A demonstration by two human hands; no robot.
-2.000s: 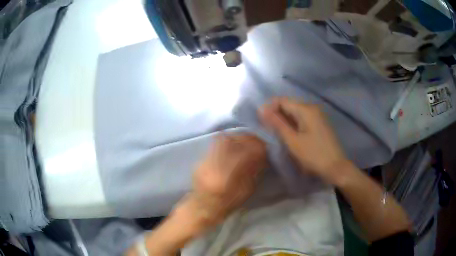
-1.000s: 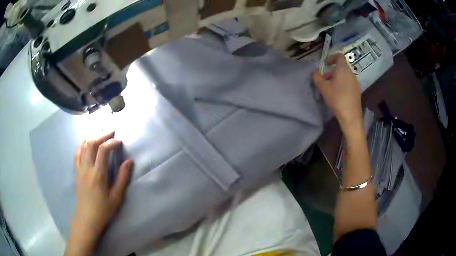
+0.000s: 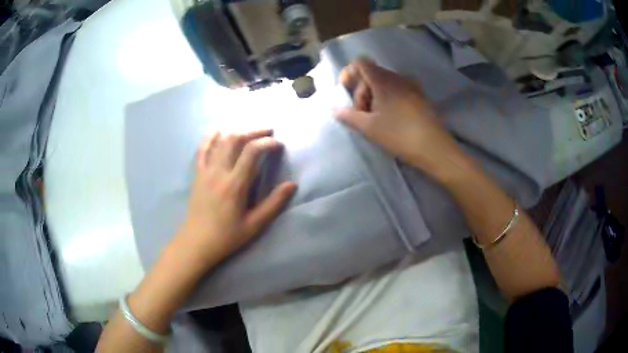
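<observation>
A light grey garment panel (image 3: 310, 227) lies spread under the machine head. A narrow strip (image 3: 403, 207) of the same grey cloth lies across it, running from the bright needle area down towards me. My left hand (image 3: 237, 183) rests on the panel left of the strip, fingers apart and holding nothing. My right hand (image 3: 385, 110) is at the strip's upper part, right of the needle area, with its fingers curled. Its fingertips are blurred in the glare, and I cannot tell what they hold. The sewing machine head (image 3: 255, 41) stands above, with a tan knob (image 3: 304, 86) below it.
Layered grey panels (image 3: 34, 138) lie at the far left of the white table (image 3: 82, 220). A pile of pale grey strips (image 3: 575, 227) and a dark purple bunched item (image 3: 609, 224) are at the right. The machine bed carries a metal plate (image 3: 593, 118).
My right hand has moved from the white stick by the far-right plate to the needle area. The stick no longer shows there. My left hand stays flat on the panel; the view has shifted left.
</observation>
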